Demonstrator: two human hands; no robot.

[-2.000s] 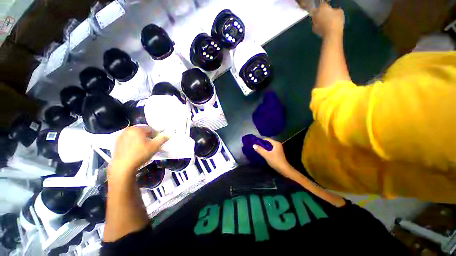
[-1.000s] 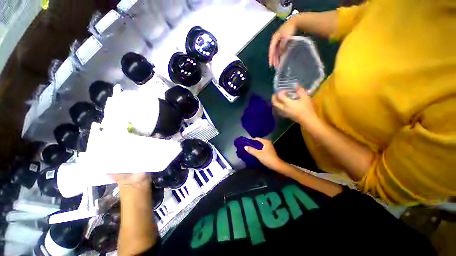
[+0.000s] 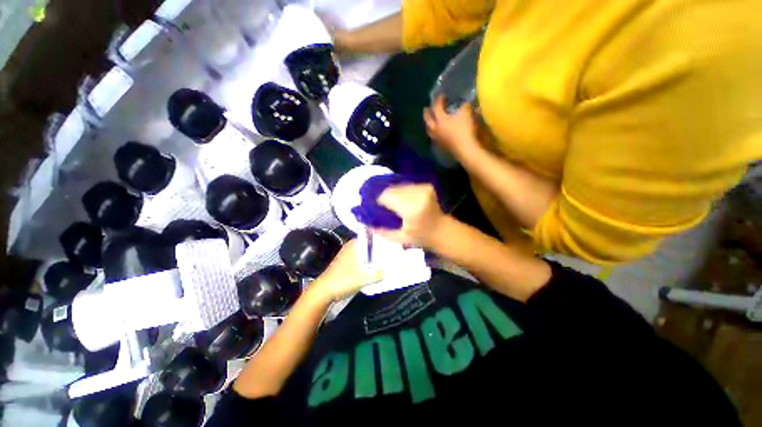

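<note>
A white camera housing [image 3: 393,265] is held close in front of my chest, over the bench edge. My left hand [image 3: 353,273] grips it from the left side, low down. My right hand [image 3: 411,213] holds the crumpled purple cloth [image 3: 380,203] against the top of the rounded white shell. The camera's black ball is not visible, so which way it faces I cannot tell. The second purple cloth is mostly hidden behind my right hand.
Rows of dome cameras [image 3: 238,203] crowd the bench at left. Another white camera [image 3: 134,308] lies across them. Cameras with white dots [image 3: 369,123] stand ahead. A person in yellow [image 3: 618,125] stands close at right, one hand at a clear plastic tray [image 3: 456,83], the other reaching toward the cameras.
My left hand has brought the white camera from the left to my chest. My right hand has lifted the cloth onto it. The person in yellow has moved leftward and reaches to the dotted cameras.
</note>
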